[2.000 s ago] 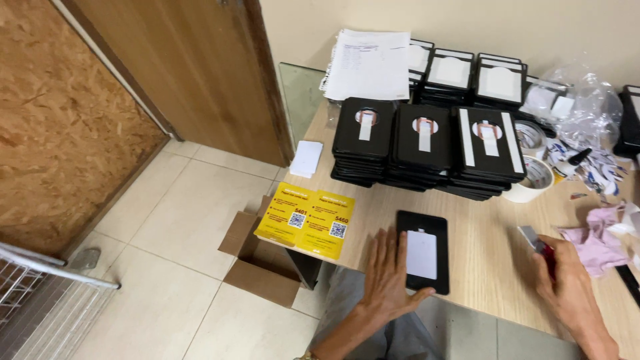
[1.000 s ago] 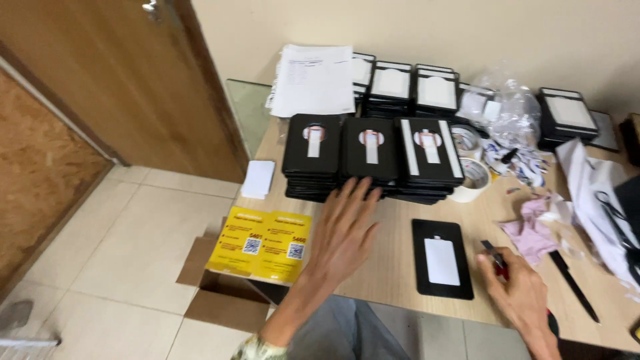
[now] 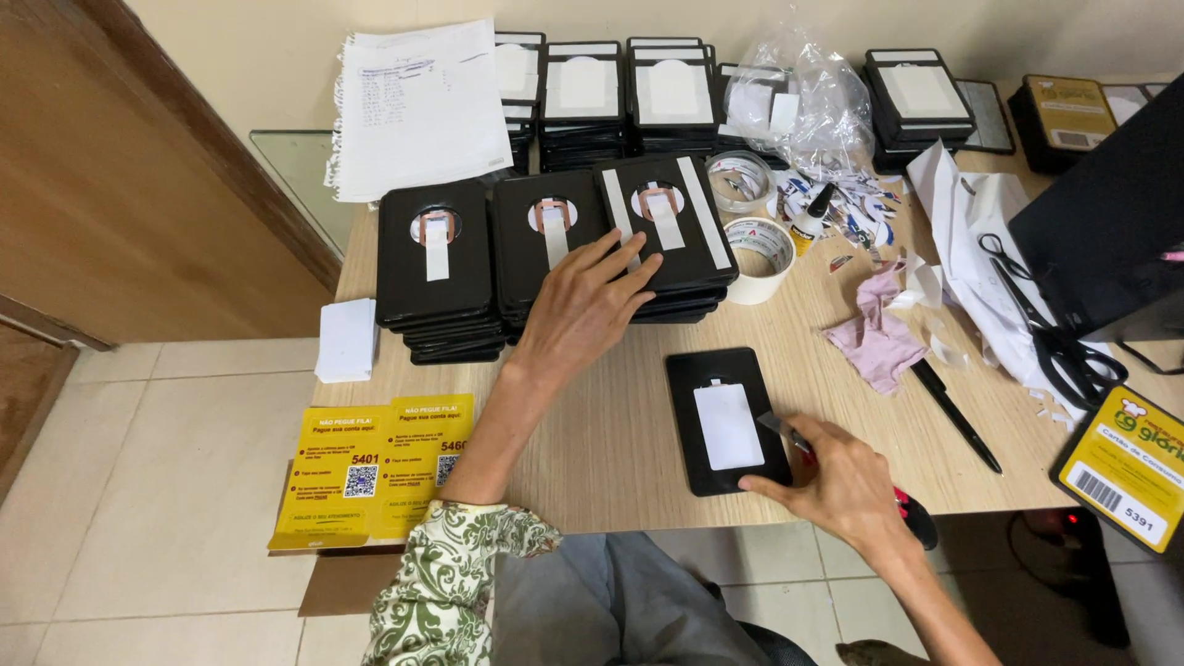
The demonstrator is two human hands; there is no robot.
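My left hand [image 3: 587,301] rests with spread fingers on the front of the middle and right stacks of black plastic plates; it grips nothing that I can see. The middle stack [image 3: 518,199] and right stack [image 3: 689,217] carry white strips and round openings with copper-coloured loops, as does the left stack [image 3: 398,250]. In my right hand [image 3: 832,472] is a utility knife [image 3: 786,433], its blade over the right edge of a single black plate [image 3: 680,388]. A white card [image 3: 729,427] lies on that plate. My right thumb touches the plate's lower edge.
Behind stand more plate stacks [image 3: 583,88], papers [image 3: 416,102] and a plastic bag [image 3: 805,102]. Tape rolls [image 3: 758,259], a glue bottle [image 3: 810,220], pink cloth [image 3: 877,333], a black pen [image 3: 957,416] and scissors [image 3: 1064,356] lie rightward. Yellow printed cards [image 3: 347,476] and white cards [image 3: 347,340] sit left.
My left hand has left the single plate and moved up to the stacks, then rightward along them. My right hand, with the knife, has come to the single plate's edge. The view has shifted.
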